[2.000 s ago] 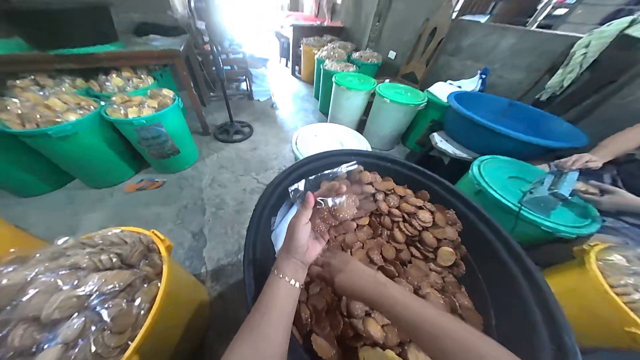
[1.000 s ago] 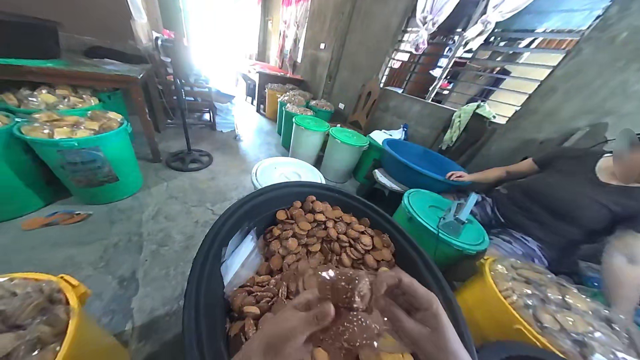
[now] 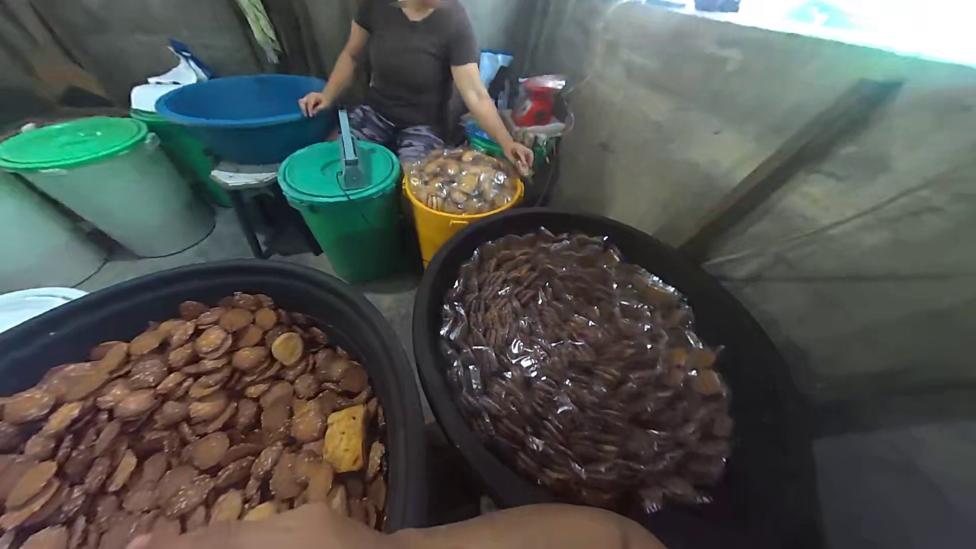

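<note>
A black tub (image 3: 400,427) of loose round brown biscuits (image 3: 210,396) takes up the lower left. One thick yellow rectangular piece (image 3: 345,438) lies on them near the tub's right side. My right hand (image 3: 305,528) shows only in part at the bottom edge, by the near biscuits, its forearm reaching across from the right; its fingers are mostly cut off by the frame. My left hand is out of view. To the right stands a second black tub (image 3: 762,396), which holds many clear plastic packs of brown biscuits (image 3: 564,366), laid closely in curved rows.
Beyond the tubs are a yellow bucket (image 3: 435,229) of bagged biscuits, a green lidded bucket (image 3: 343,229) with a metal device (image 3: 351,164) on top, and a blue basin (image 3: 244,126). A seated person (image 3: 415,69) faces me. A concrete wall (image 3: 686,137) rises at the right.
The view has swung far to the right, and the tub of packs has come into it. Both my hands were at a clear bag of biscuits; now only part of the right one shows.
</note>
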